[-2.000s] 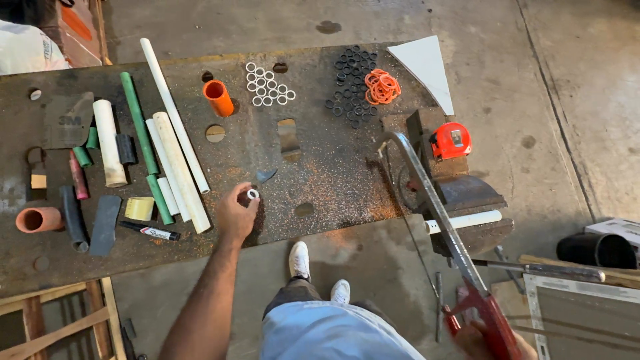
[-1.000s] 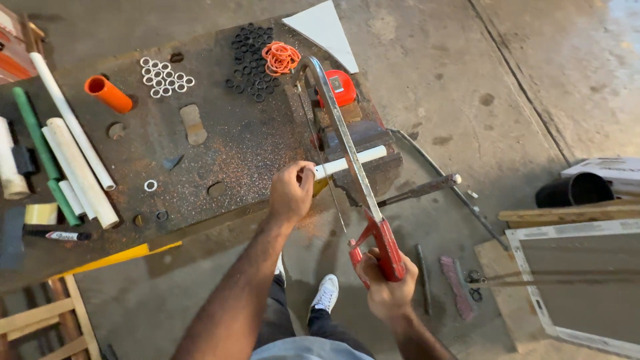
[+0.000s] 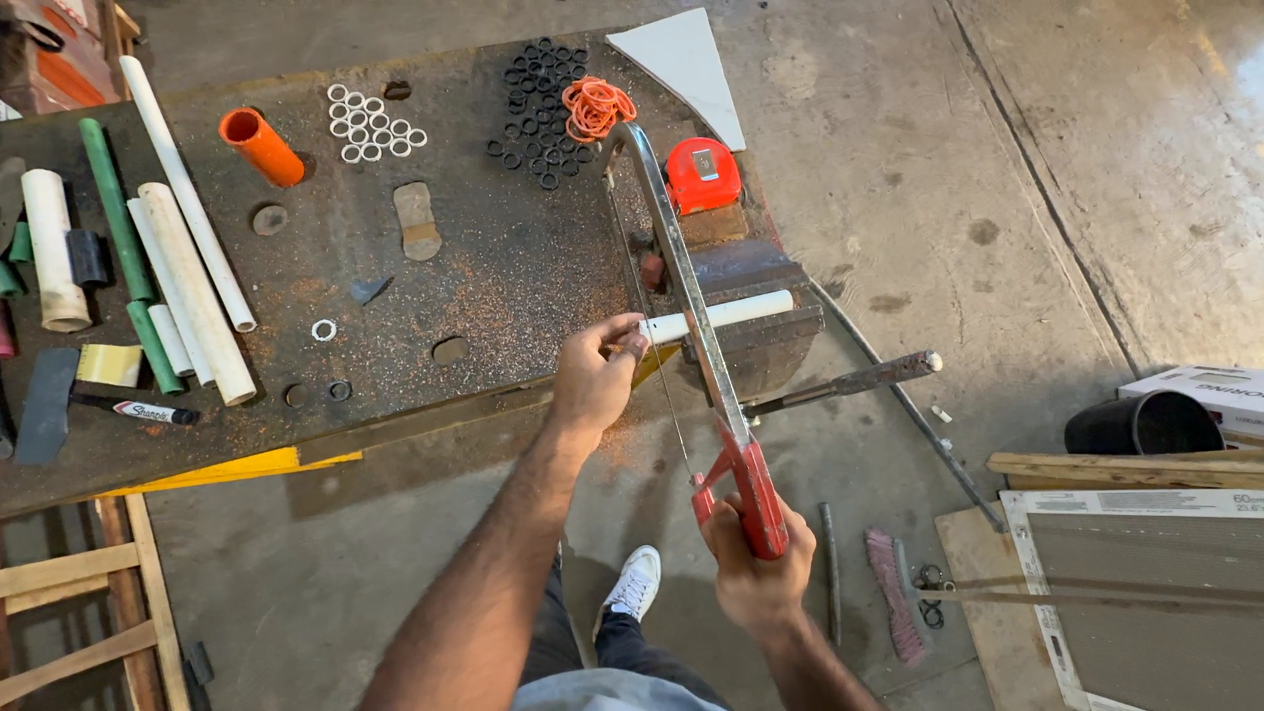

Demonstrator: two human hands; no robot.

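Note:
A white plastic pipe (image 3: 739, 311) lies clamped in the bench vise (image 3: 765, 346), its left end sticking out past the jaws. My left hand (image 3: 595, 375) pinches that free end between thumb and fingers. In my right hand (image 3: 762, 558) is the red handle of a hacksaw (image 3: 681, 267); its frame slants up over the pipe. The blade crosses the pipe close beside my left fingertips. A single white ring (image 3: 324, 330) lies on the bench, left of my left hand.
The metal workbench (image 3: 513, 326) bears sawdust, white rings (image 3: 370, 126), black rings (image 3: 545, 99), orange rings (image 3: 597, 107), a red tape measure (image 3: 703, 175), an orange pipe piece (image 3: 262, 148), white and green pipes (image 3: 117, 212) and a marker (image 3: 148, 410). The vise handle (image 3: 849, 383) juts out to the right.
The white ring my left hand held two seconds ago now lies on the bench, and that hand has moved right to the pipe's end. The hacksaw has come over the pipe.

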